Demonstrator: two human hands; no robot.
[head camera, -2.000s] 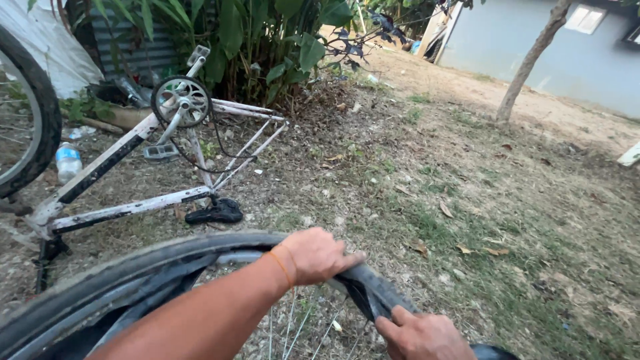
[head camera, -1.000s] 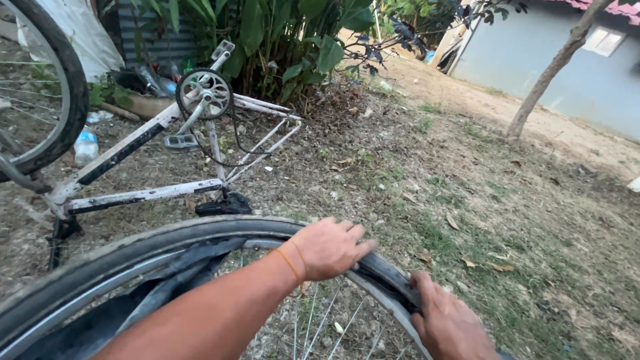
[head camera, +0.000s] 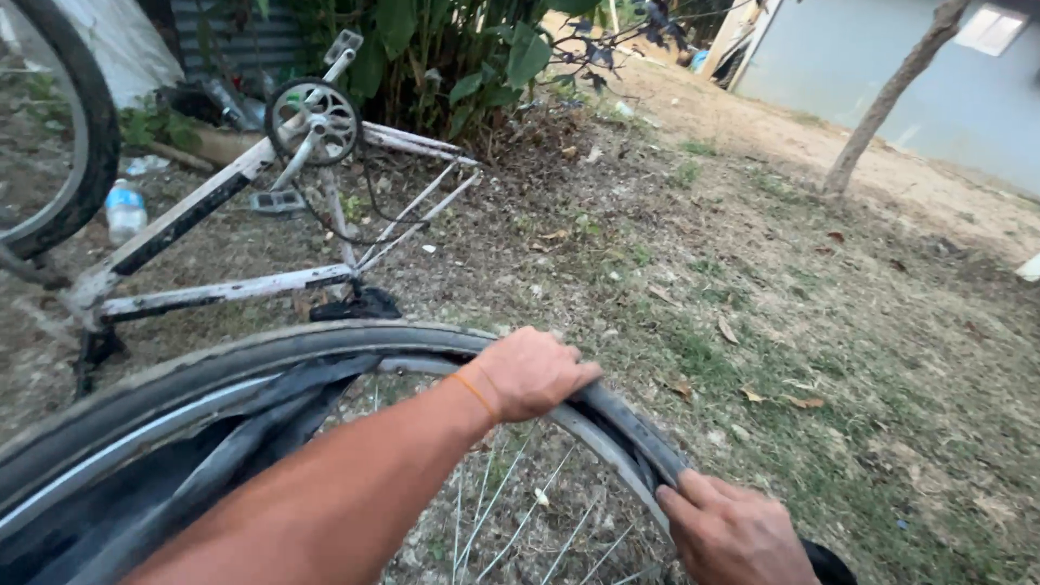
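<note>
A bicycle tire lies around a spoked metal rim in the lower half of the head view. My left hand, with an orange band at the wrist, grips the tire at the top of the wheel. Farther down the right side, my right hand holds the tire, its thumb at the inner edge. Between the hands a gap shows between tire and rim, with dark rubber in it. A limp black inner tube hangs out of the tire at the left, partly behind my left forearm.
An upside-down bicycle frame with a chainring stands beyond the wheel, its other wheel at the left edge. A plastic bottle is on the ground behind it. Leafy plants, a thin tree trunk and a wall are farther back.
My right hand has moved down and right along the tire, away from my left hand. My left hand stays on the top of the tire.
</note>
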